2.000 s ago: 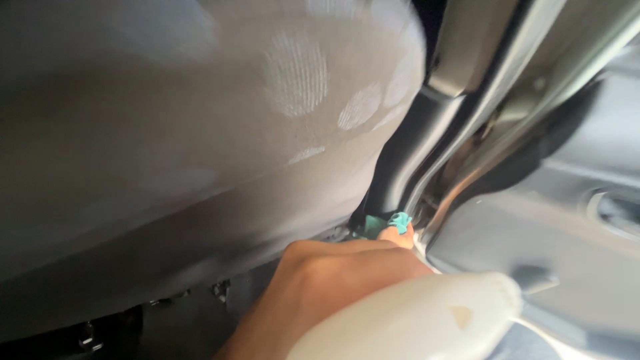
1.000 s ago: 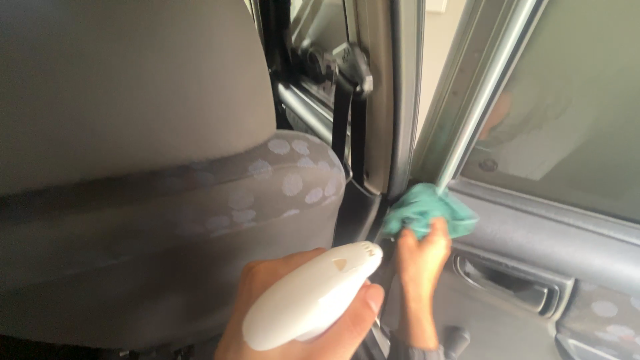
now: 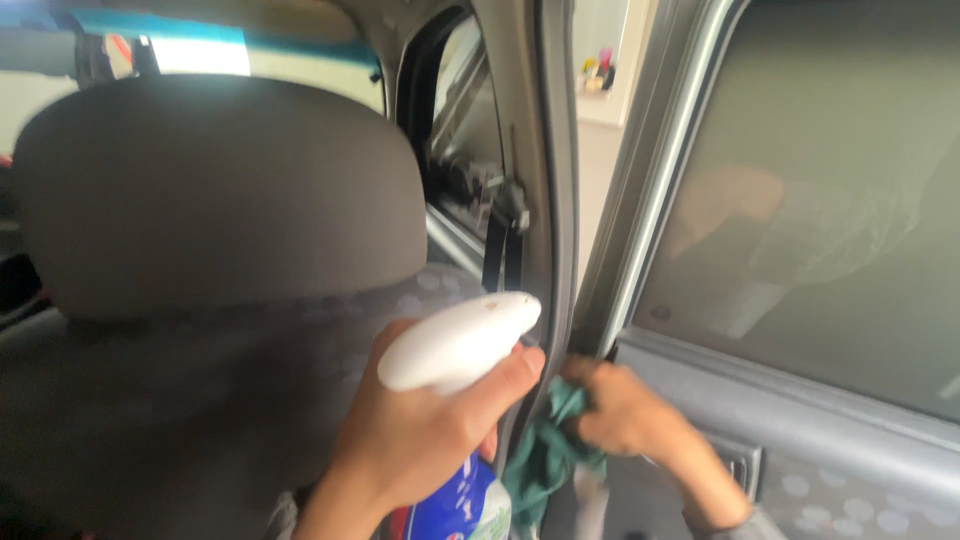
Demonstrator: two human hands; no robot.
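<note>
My left hand (image 3: pixel 431 420) is wrapped round the neck of a spray bottle (image 3: pixel 461 499) with a white trigger head (image 3: pixel 461 341) and a blue, printed body. Its nozzle end points right, towards the car's door pillar. To the right, my right hand (image 3: pixel 619 405) grips a green cloth (image 3: pixel 551 450), which hangs down beside the pillar at the gap by the open car door. This hand is somewhat blurred, and part of the cloth is hidden behind the bottle hand.
A car seat's headrest (image 3: pixel 225 195) and patterned seat back fill the left. A black seat belt (image 3: pixel 502 251) hangs on the door pillar (image 3: pixel 551 187). On the right are the door's window (image 3: pixel 810 195) and the door panel (image 3: pixel 795 405) with its handle.
The view has swung up from the seat's lower side to the headrest and window. The green cloth, bunched at the door's top edge one second ago, now hangs lower beside the pillar.
</note>
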